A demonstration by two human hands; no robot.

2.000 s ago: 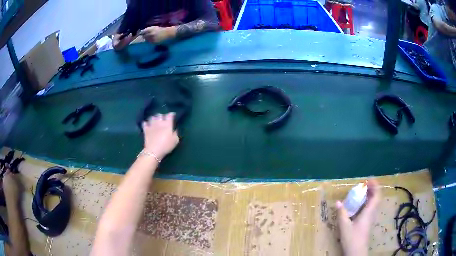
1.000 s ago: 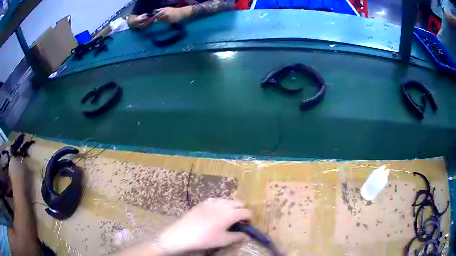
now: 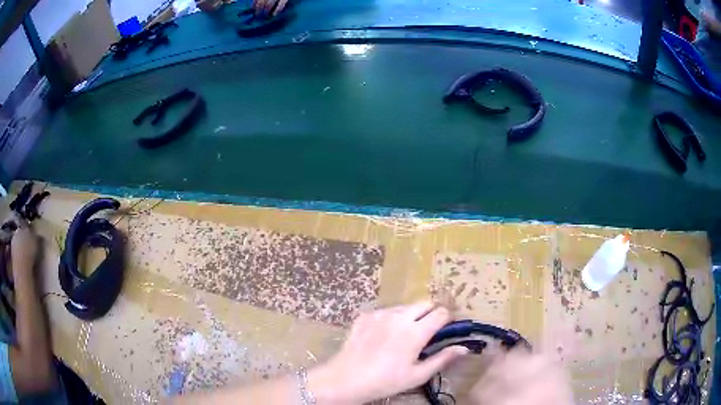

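A black curved headband (image 3: 482, 328) is at the lower middle over the cardboard mat. My left hand (image 3: 391, 344) grips its left end, fingers over the top. My right hand (image 3: 526, 380) is blurred at the headband's right end; whether it holds it cannot be told. A thin dark cable (image 3: 436, 387) hangs below the headband beside my left hand. The white glue bottle (image 3: 606, 263) with its orange tip lies on the mat at the right, untouched. Loose dark curled strips (image 3: 678, 340) lie tangled at the mat's right edge.
Stacked headbands (image 3: 93, 265) sit on the mat's left side, near a neighbouring worker's arm (image 3: 30, 316). The green conveyor (image 3: 316, 150) beyond carries spaced headbands (image 3: 514, 79). A person's hand (image 3: 269, 6) shows at the far bench. A cardboard box (image 3: 83, 39) stands at the upper left.
My left hand has brought a headband from the conveyor to the mat and moved right with it. My right hand let go of the glue bottle and is now at the headband. Conveyor headbands appear higher in view.
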